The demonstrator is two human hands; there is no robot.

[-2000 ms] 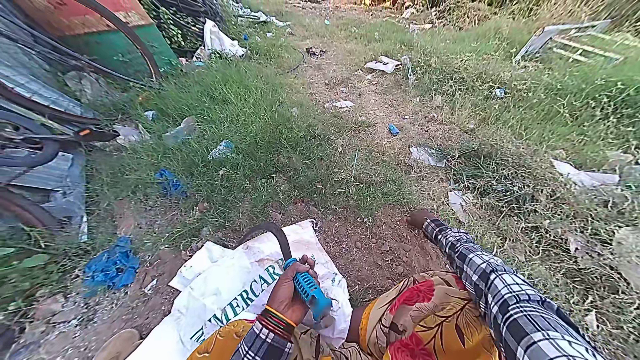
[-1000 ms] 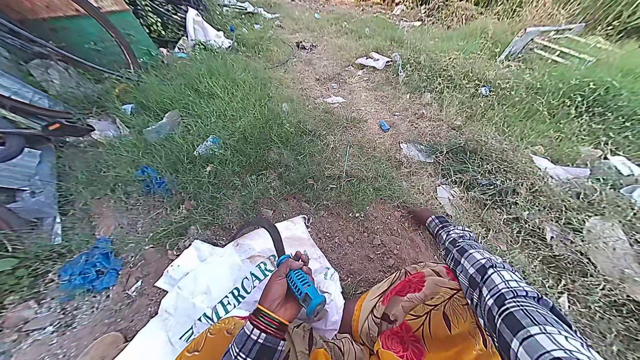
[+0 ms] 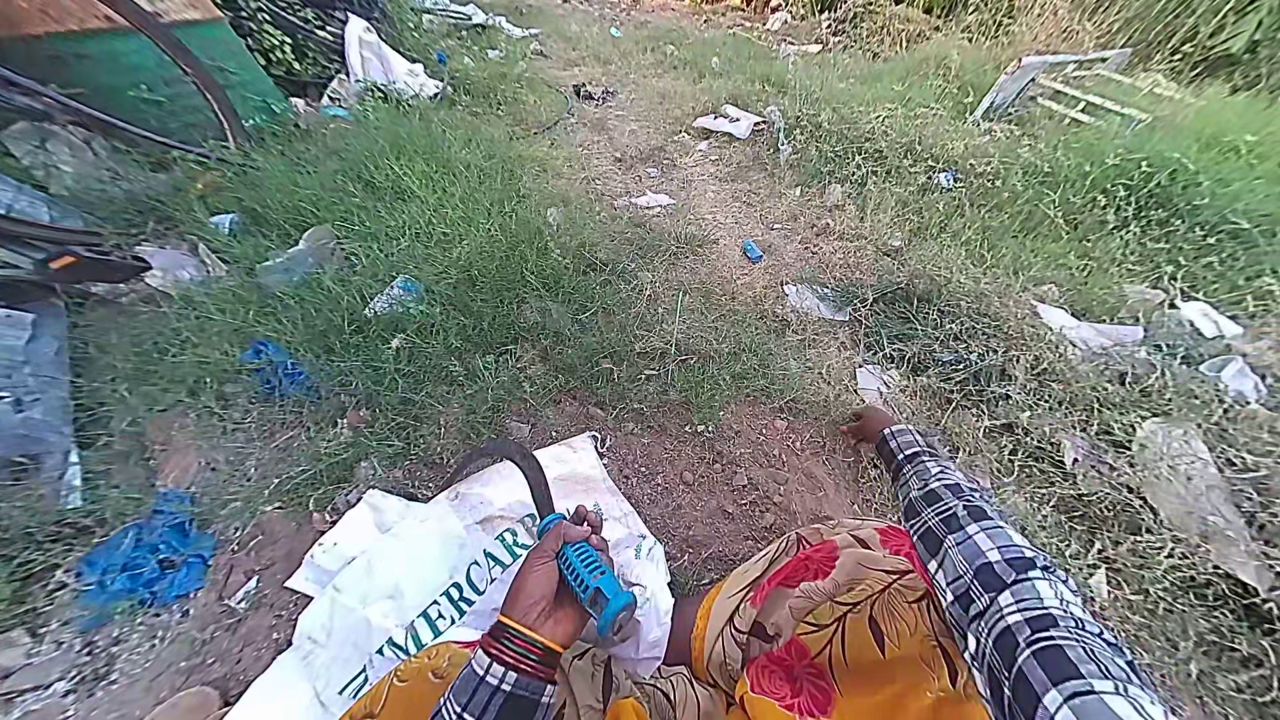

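My left hand (image 3: 555,580), with bangles at its wrist, is closed around the blue plastic handle of a sickle (image 3: 590,580). The dark curved blade reaches up and left from the fist, over a white woven sack (image 3: 440,560) that bears green lettering and lies on the soil beside my knee. On the right, my right arm in a checked sleeve stretches forward, and my right hand (image 3: 868,424) is low at the edge of the bare soil, near a scrap of white litter (image 3: 875,382). Its fingers are small and partly hidden, so its hold cannot be told.
Grass (image 3: 480,240) with scattered litter flanks a dry path (image 3: 680,190). Blue plastic (image 3: 148,555) lies at the lower left. A bicycle-like wheel rim and a green panel (image 3: 150,80) stand at the upper left; a pale frame (image 3: 1010,85) leans at the upper right.
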